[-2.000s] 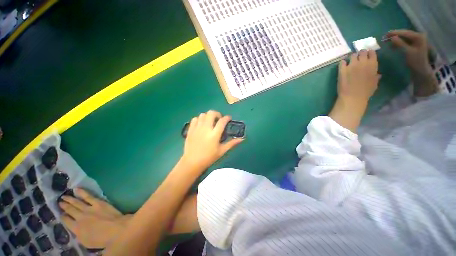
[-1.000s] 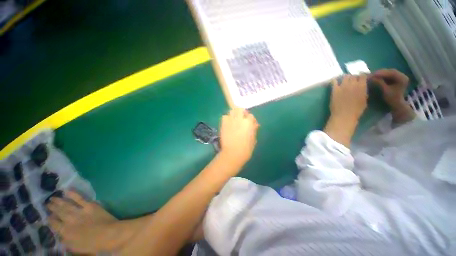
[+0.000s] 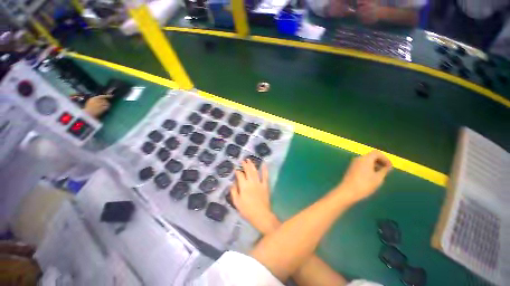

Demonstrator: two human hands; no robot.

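Many black square housings lie in rows on a wrinkled whitish liner sheet. My right hand rests at the sheet's right side, fingers apart, fingertips against a housing; another housing is partly hidden at its left edge. My left forearm crosses over my right one. My left hand is above the green bench by the yellow edge, fingers curled. A small dark spot shows between its fingers; I cannot tell if it is a held part or shadow. Three black pieces lie on the bench at lower right.
A perforated tray stands at the right. The dark green conveyor carries a small ring-like part. The white machine table holds a plain black block. A controller box and another person's hand are at left.
The view has swung left, bringing the sheet and machine into view. My left hand has moved away from the dark pieces on the bench towards the yellow edge. My right hand remains at the sheet.
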